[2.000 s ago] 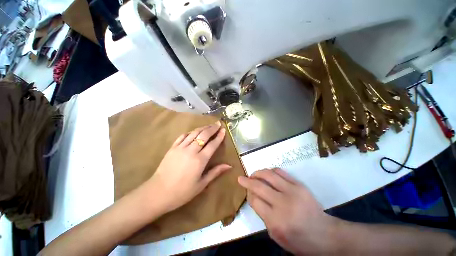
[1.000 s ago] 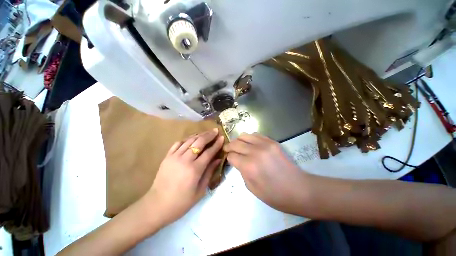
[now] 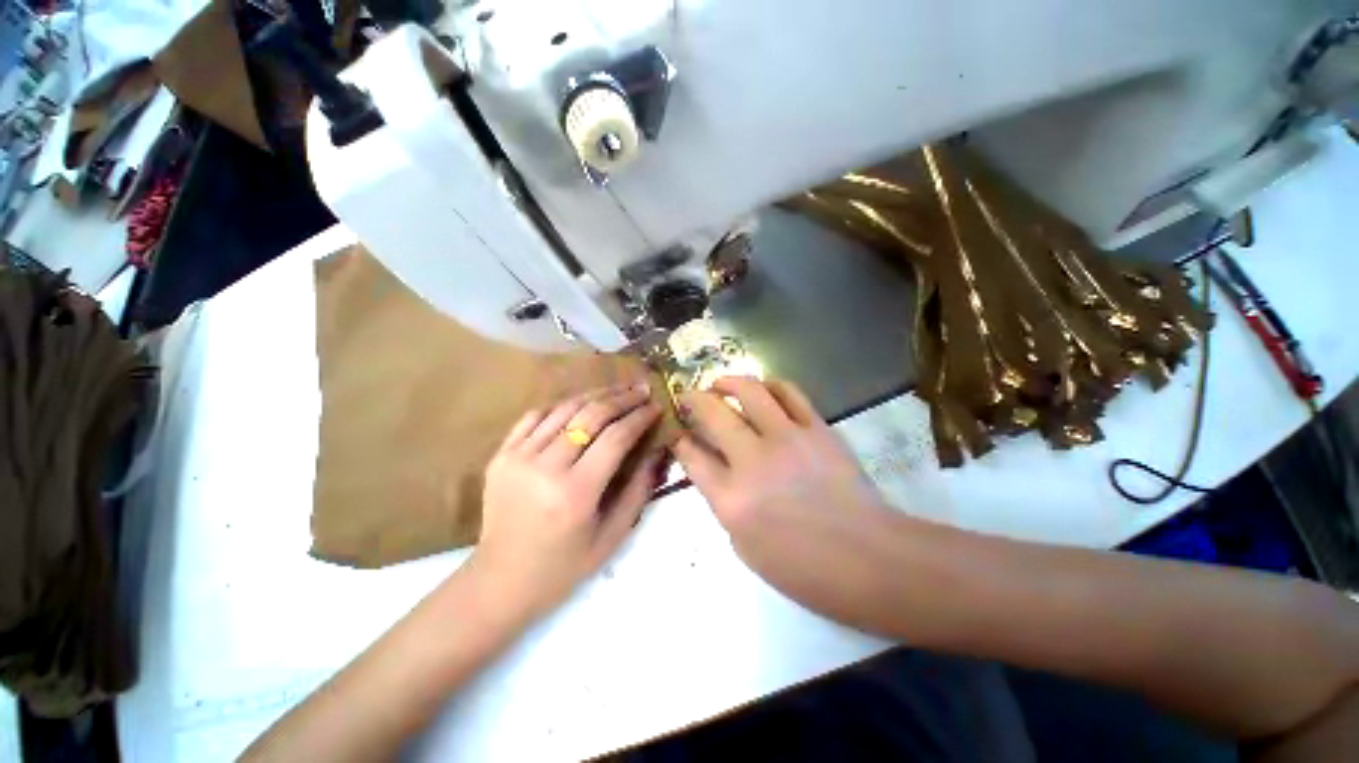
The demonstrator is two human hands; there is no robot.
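Observation:
The tan-brown bag panel (image 3: 410, 425) lies flat on the table left of the needle, its right edge under the presser foot (image 3: 698, 346) beside the bright light. My left hand (image 3: 574, 477), with a ring on one finger, rests on the panel's right part, fingertips close to the foot. My right hand (image 3: 768, 470) is against the panel's edge just in front of the foot, its fingertips pinching the edge. The zipper along that edge is mostly hidden by my fingers.
The white sewing machine (image 3: 894, 90) arches over the table. A zipper bundle (image 3: 1028, 321) lies under its arm at the right. A red and black tool (image 3: 1267, 331) and a black cord (image 3: 1155, 485) lie further right. A stack of dark brown panels (image 3: 60, 492) is at the left edge.
My right hand has moved up and left from the panel's lower corner to the presser foot. The panel has fed away from me, and less of it shows in front of my hands.

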